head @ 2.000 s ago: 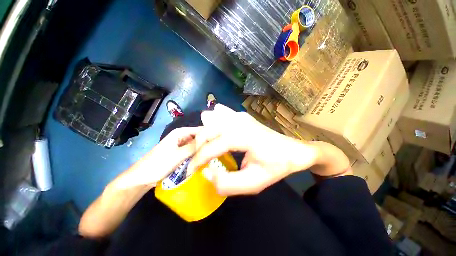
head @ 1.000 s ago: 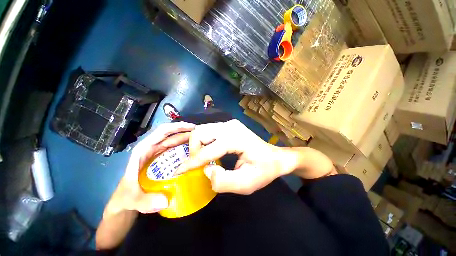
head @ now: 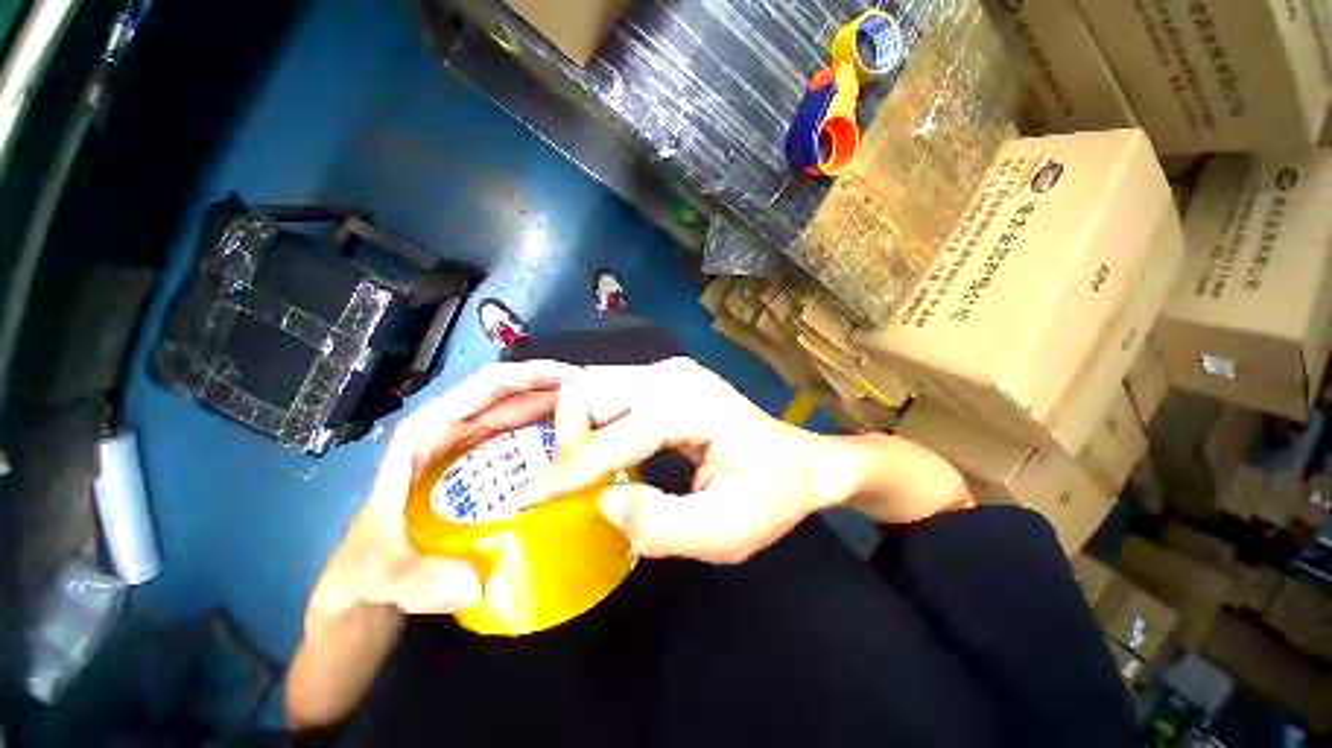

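Note:
A thick yellow packing tape roll with a printed white core is held in front of my body. My left hand grips its left side, with the thumb on the outer face and the fingers behind. My right hand is at the roll's right side, its fingers over the top edge and its thumb at the rim. Whether a tape end is lifted cannot be seen. The orange and blue tape dispenser lies on the film-wrapped surface, a yellow roll at its upper end.
Printed cartons are stacked at the right. Folded cardboard lies beside the wrapped surface. A black stool-like object patched with shiny tape stands on the blue floor. A white roll is at the far left.
Since the earliest frame, the roll has tilted so more of its core faces up, and my left hand has wrapped around its left side. Over the last second, almost nothing has moved.

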